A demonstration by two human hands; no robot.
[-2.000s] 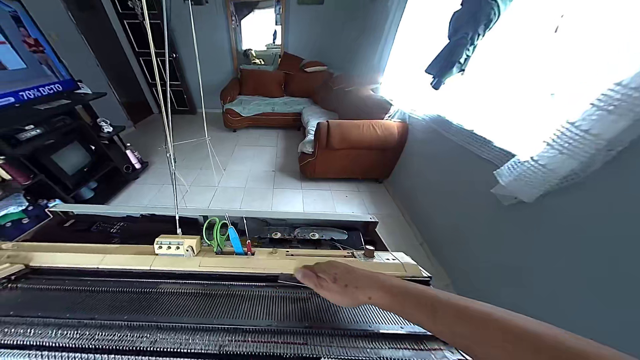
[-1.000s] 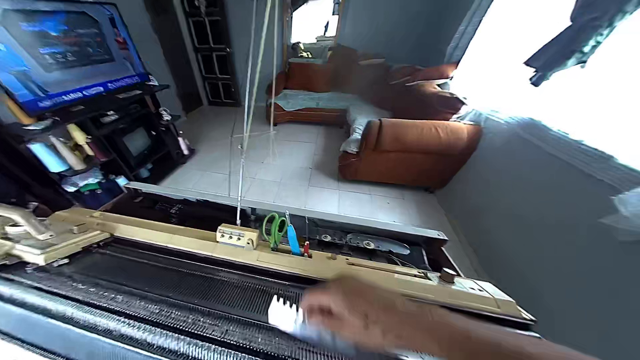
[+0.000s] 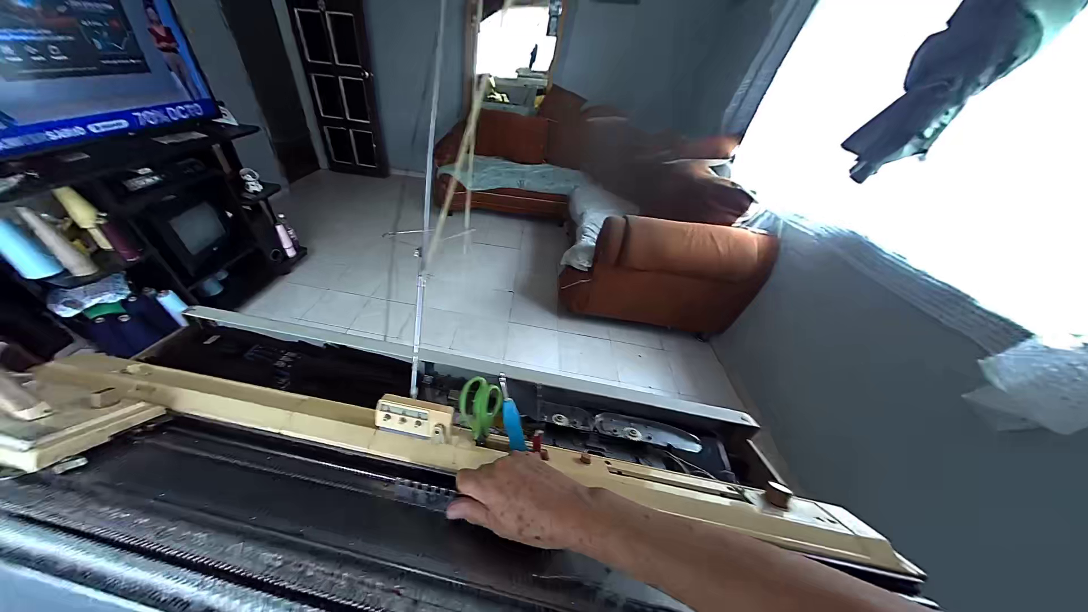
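A knitting machine with a cream rail [image 3: 297,422] and a dark needle bed [image 3: 255,484] spans the lower view. My right hand [image 3: 531,501] lies over the back of the bed against the rail, its fingers closed on a grey toothed comb [image 3: 422,494] that sticks out to the left. Just behind the hand, green-handled scissors [image 3: 481,408] and a blue-handled tool [image 3: 513,423] stand upright at the rail. Left of them sits a small cream row counter [image 3: 414,416]. My left hand is out of view.
The machine's carriage [image 3: 76,416] rests at the far left of the rail. A thin yarn mast [image 3: 420,314] rises behind the counter. Beyond are a brown sofa [image 3: 671,263], a television [image 3: 93,68] and a black stand with yarn cones [image 3: 64,246].
My right hand rested at the rail two seconds ago, then blurred over the bed with a white toothed piece. Now it is back near the rail, holding a comb. The view has shifted.
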